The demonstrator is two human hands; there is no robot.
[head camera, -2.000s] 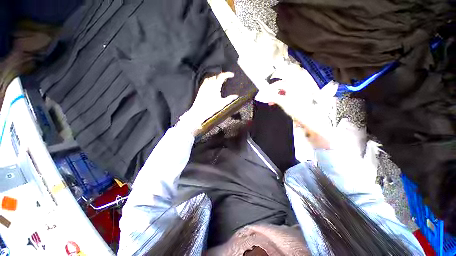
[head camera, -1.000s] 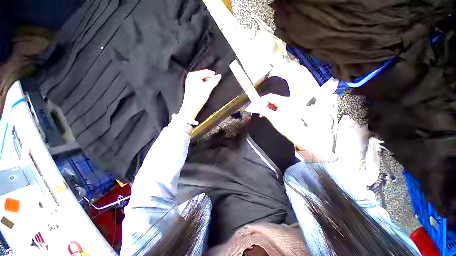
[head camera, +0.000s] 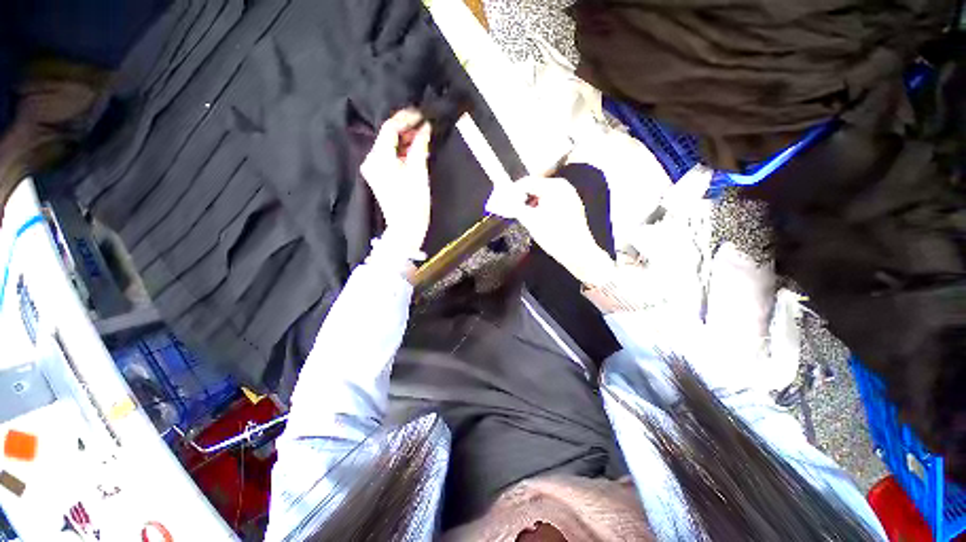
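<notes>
The black pleated garment [head camera: 244,159] lies spread over the board, with long folds at the left and one tiny white dot. My left hand [head camera: 400,175] is on the garment near its right part, fingers bent and fingertips close together, with dark cloth bunched at them. Whether it grips the cloth or a small piece is washed out. My right hand [head camera: 546,212] holds the narrow white strip [head camera: 483,150], which points up and left over the cloth. The board's yellow-tan edge [head camera: 458,248] shows between my wrists.
Pale crumpled cloth [head camera: 646,201] hangs right of the board. Brown garments [head camera: 720,74] lie at right over a blue basket [head camera: 768,175], with another blue basket [head camera: 900,455] below. A white table [head camera: 95,423] stands at left with an orange piece [head camera: 19,445]. Something red [head camera: 233,455] is beside it.
My left hand has moved up and slightly left, onto the cloth. The white strip came into clear view in my right hand, which has moved left with it.
</notes>
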